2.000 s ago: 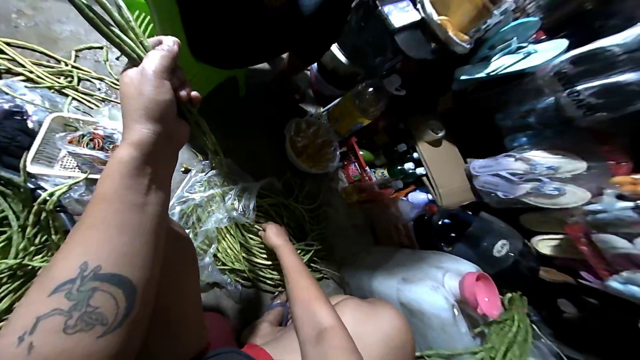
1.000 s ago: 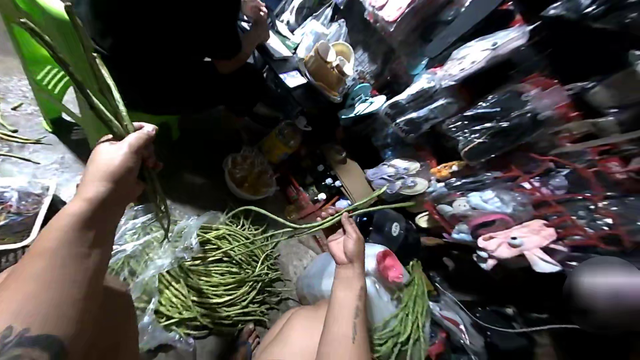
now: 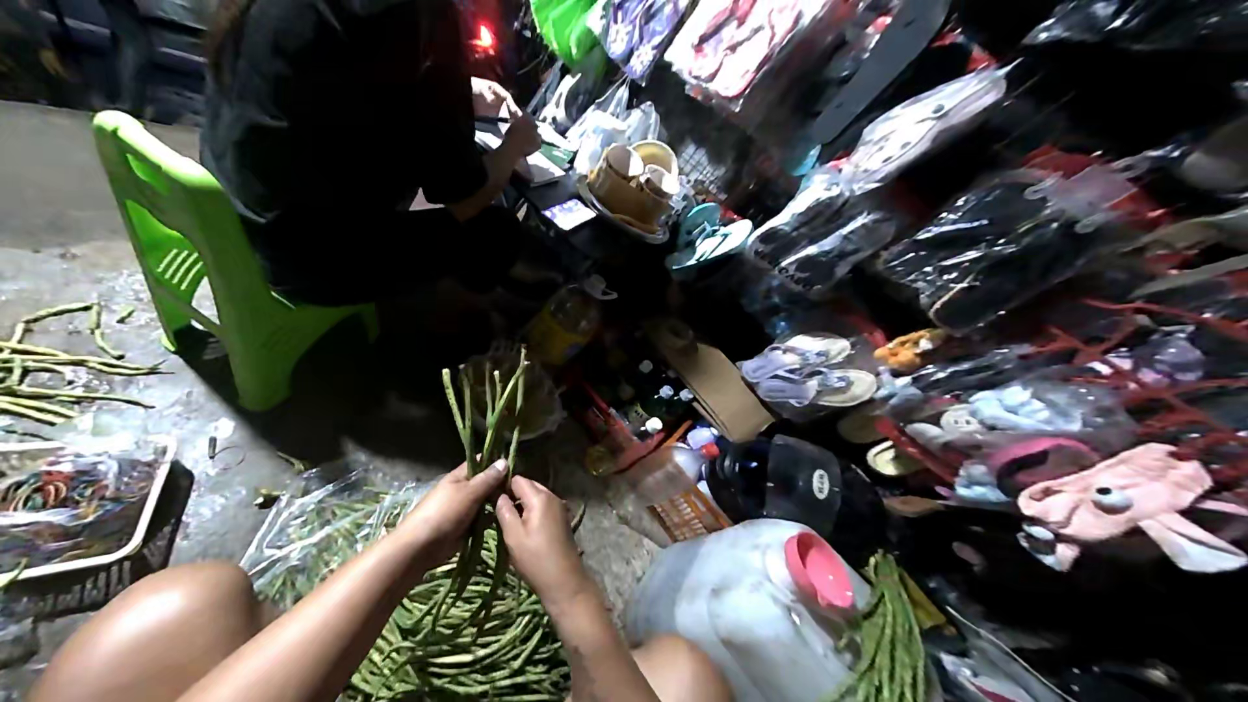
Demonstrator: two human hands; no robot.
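My left hand is closed around a small bunch of long green beans, whose ends stick up above the fist and hang down below it. Against its right side is my right hand, its thumb and fingers pinching at the same bunch. Below both hands lies a large heap of long beans, partly hidden by my forearms, with a clear plastic bag at its upper left.
A basket of rubber bands and loose beans are at left. A person in black sits on a green plastic chair. Right of my knees stand a whitish jug and a bean bundle; packaged sandals lie beyond.
My right hand was in the heap, then held beans out to the right; now it is beside my left hand. The left hand with its bunch has come lower and toward the middle. The view has shifted.
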